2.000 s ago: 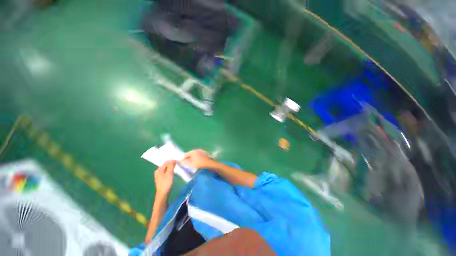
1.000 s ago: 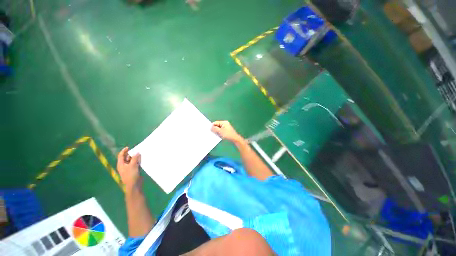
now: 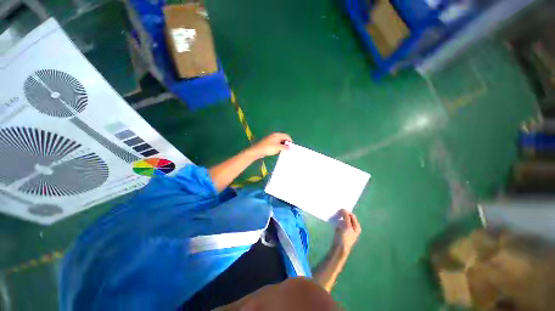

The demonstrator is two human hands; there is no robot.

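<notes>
A white sheet of paper (image 3: 318,182) is held out flat in front of my body over the green floor. Its visible side looks blank. My left hand (image 3: 272,144) grips its upper left corner, with the thumb on top. My right hand (image 3: 348,228) grips its lower right edge. The fingers under the sheet are hidden. The blue work coat with white stripes hangs open over a black top.
A large white test chart (image 3: 91,121) stands close on my left. Beyond it is a blue bin (image 3: 204,90) with a brown carton (image 3: 190,41). A blue rack (image 3: 420,37) is at the upper right. Brown cartons (image 3: 487,270) are at the lower right. Yellow-black tape (image 3: 241,115) marks the floor.
The view has turned, and the test chart now fills more of the left side. Blue containers and cartons have come into view. The sheet, seen crumpled or folded earliest, is open and still in both hands.
</notes>
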